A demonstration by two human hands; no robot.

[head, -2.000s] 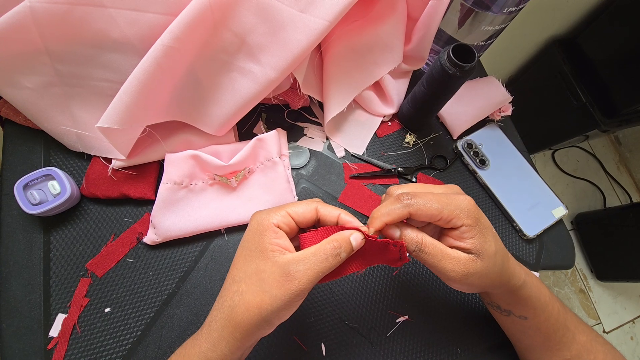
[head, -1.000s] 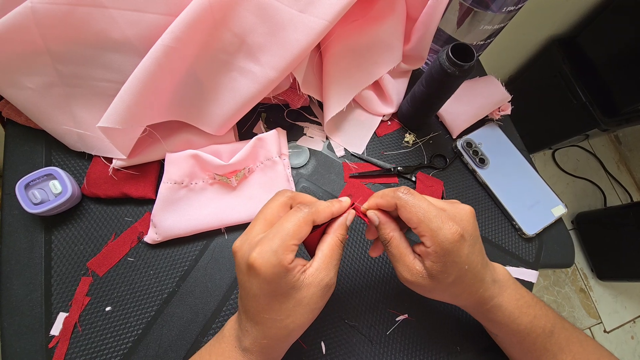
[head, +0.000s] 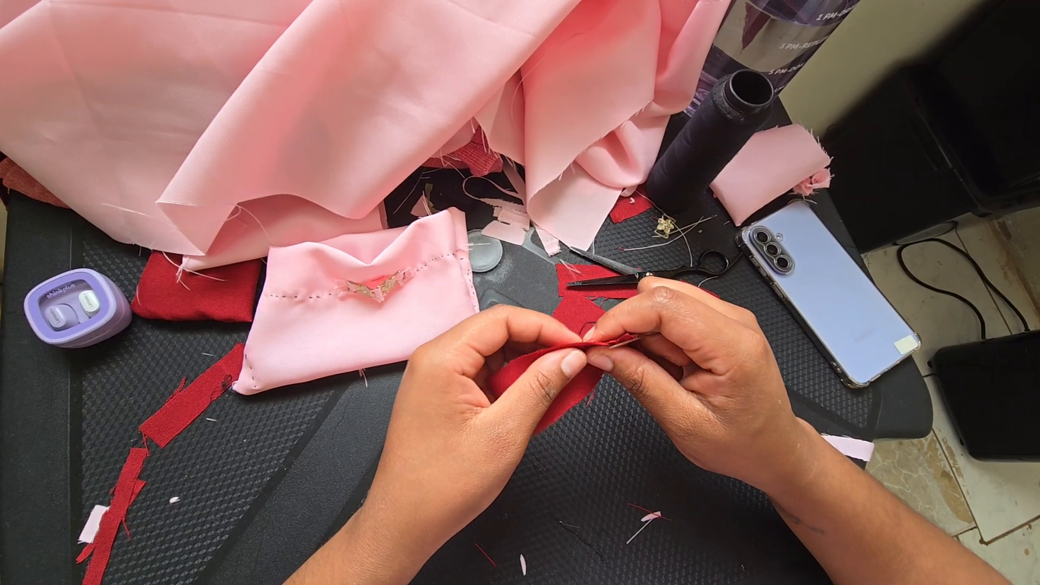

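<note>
My left hand [head: 487, 406] pinches a piece of red fabric [head: 561, 406] between thumb and forefinger near the middle of the view. My right hand [head: 699, 366] grips the same red fabric's edge just to the right, its fingertips almost touching the left ones. A thin, pale, needle-like thing shows at the right fingertips, partly hidden by them. Behind the hands, black-handled scissors [head: 642, 272] lie across red scraps. A hand-stitched pink fabric piece [head: 357, 313] with a gold ornament [head: 382, 284] lies to the left, beside a folded red cloth [head: 195, 292].
Large pink fabric [head: 341, 106] covers the back of the black textured table [head: 244, 479]. A dark thread cone [head: 707, 146] stands by a bottle [head: 772, 41]. A phone [head: 829, 292] lies at right, a purple earbud case [head: 77, 307] at left. Red strips [head: 191, 398] lie front left.
The red fabric has been turned and bunched differently between my hands. My right fingers have shifted along its edge, and both hands remain on it.
</note>
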